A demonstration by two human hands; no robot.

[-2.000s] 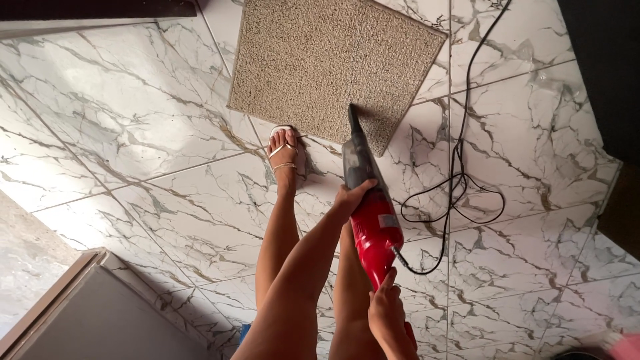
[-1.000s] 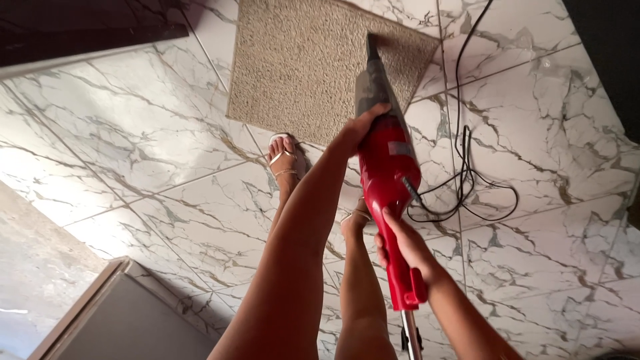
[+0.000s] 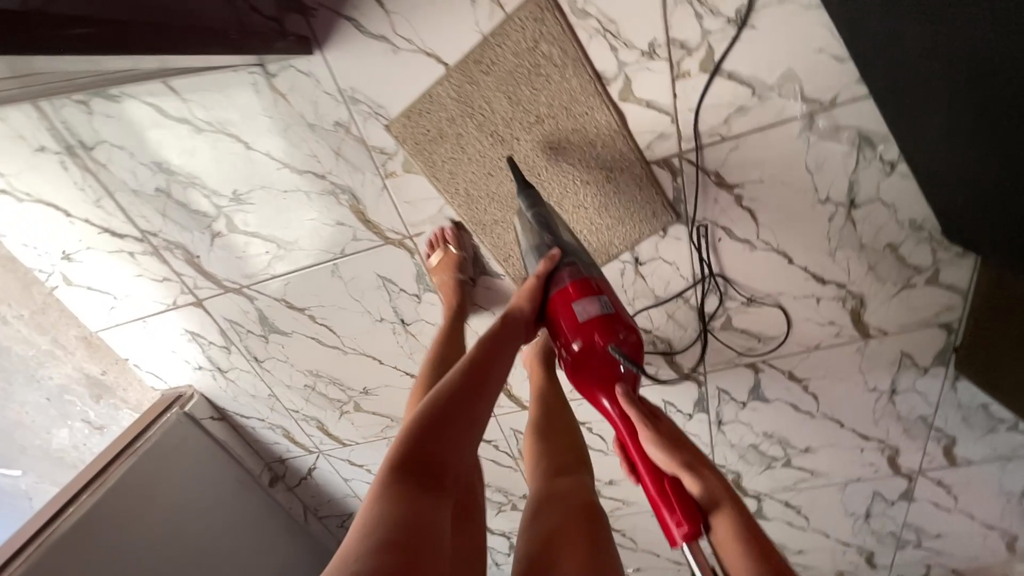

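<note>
A red handheld stick vacuum cleaner (image 3: 596, 336) with a clear grey dust cup and a narrow black nozzle (image 3: 520, 178) runs diagonally through the middle. My left hand (image 3: 534, 298) grips its body by the dust cup, from the left side. Lower down, my right hand (image 3: 658, 444) is closed round the red handle, above a metal tube. The nozzle tip is over the beige textured mat (image 3: 552, 104); whether it touches is not clear. A black power cord (image 3: 700, 120) leaves the body and lies looped on the floor to the right.
My feet in light sandals (image 3: 448, 260) stand at the mat's near edge on marbled floor tiles (image 3: 296, 336). A grey panel or door (image 3: 184, 496) is at bottom left, a dark piece of furniture (image 3: 144, 28) at top left and a black one (image 3: 920, 104) at right.
Both hands have shifted the vacuum, and its nozzle has moved from near the mat's right corner toward its left side. The mat appears turned, partly as the view has rotated.
</note>
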